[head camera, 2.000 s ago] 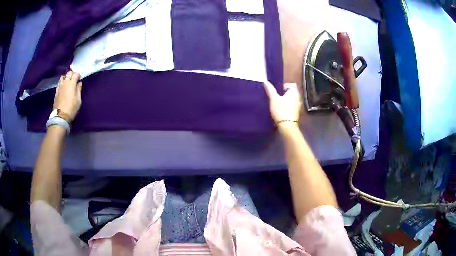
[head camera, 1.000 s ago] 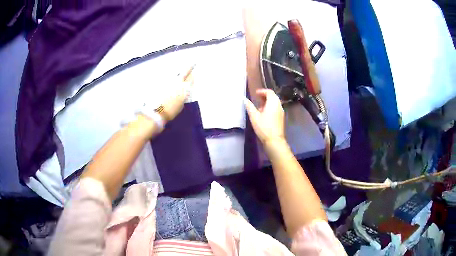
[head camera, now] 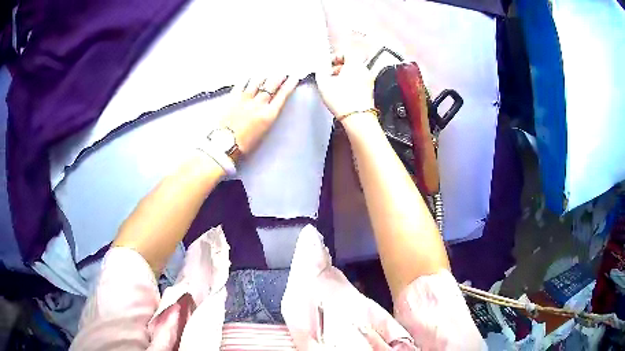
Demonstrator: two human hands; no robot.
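The garment's pale inside (head camera: 281,161) lies over the table, crossed by a dark seam line, with its purple cloth (head camera: 75,89) bunched at the upper left. My left hand (head camera: 253,113) lies flat on the pale cloth at the seam, fingers spread. My right hand (head camera: 346,82) is at the seam's right end by the garment edge. Its fingertips are washed out by glare, so I cannot tell if they pinch the cloth. The iron (head camera: 394,103) rests just right of it, partly hidden by my right hand and forearm.
The pressing table (head camera: 473,137) shows around the iron. A hose and cord (head camera: 507,300) run off to the lower right. Blue-edged pale material (head camera: 596,103) stands at the right. Fabric scraps (head camera: 576,274) are heaped below it.
The purple side has given way to the pale inside. My left hand has moved from the left edge to the seam. My right hand has moved up to the seam's end, beside the iron.
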